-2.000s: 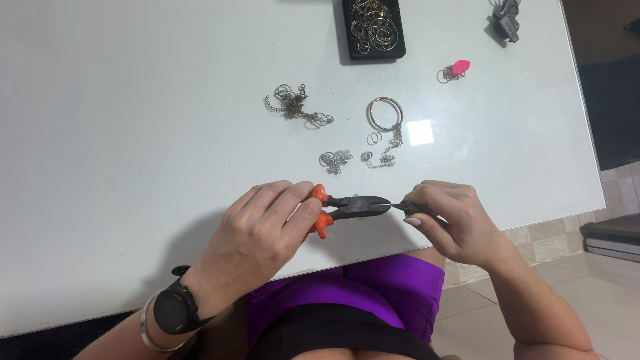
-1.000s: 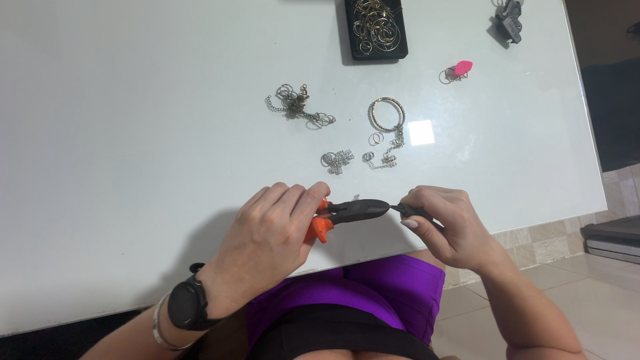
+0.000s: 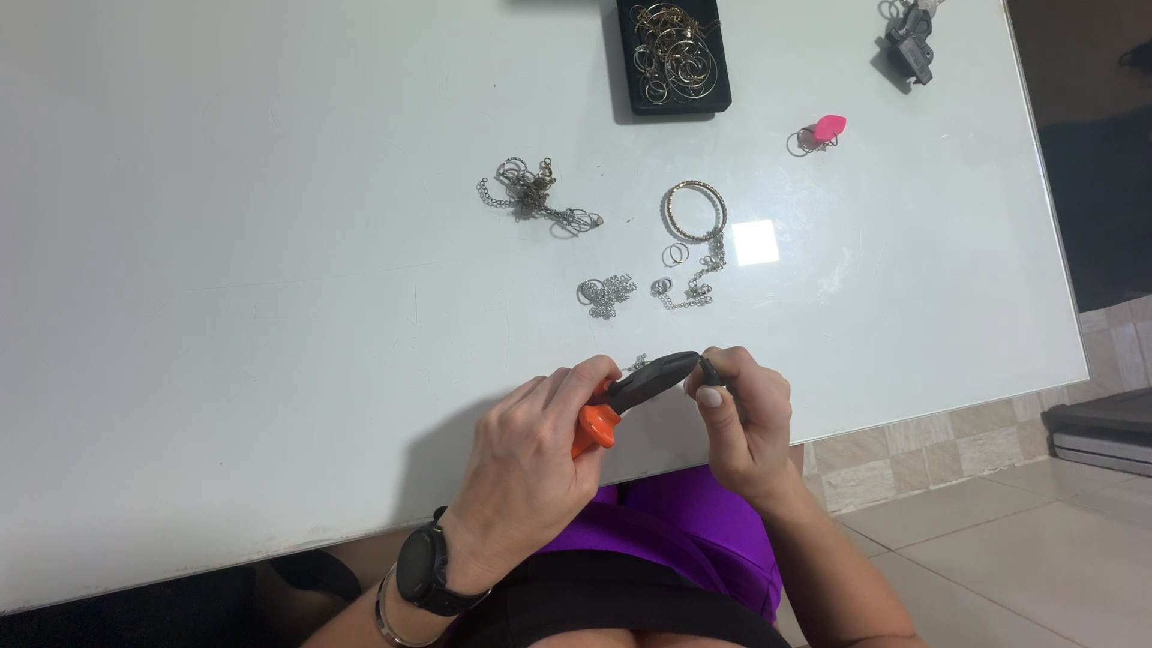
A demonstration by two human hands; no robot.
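Observation:
My left hand [image 3: 538, 441] is closed around the orange handles of a pair of long-nose pliers [image 3: 655, 378], whose black jaws point up and right. The jaw tips meet the end of a small black object [image 3: 710, 370] pinched between the thumb and fingers of my right hand [image 3: 742, 409]; what it is cannot be made out. Just behind the pliers a small silver piece [image 3: 640, 363] lies on the white table. Farther up are a silver chain heap [image 3: 607, 296], small rings [image 3: 675, 255], a chain [image 3: 700, 288] and a round bangle [image 3: 696, 211].
A tangled chain pile [image 3: 535, 193] lies left of the bangle. At the back stands a black tray [image 3: 679, 106] holding gold-coloured jewellery. Toward the right are a pink item [image 3: 829, 128] with rings and a grey clip-like object [image 3: 911, 45]. The table's front edge [image 3: 225, 565] runs below my hands.
The pliers have turned from nearly level to tilted up and right. My right hand has turned, and the black object in it now points more upward.

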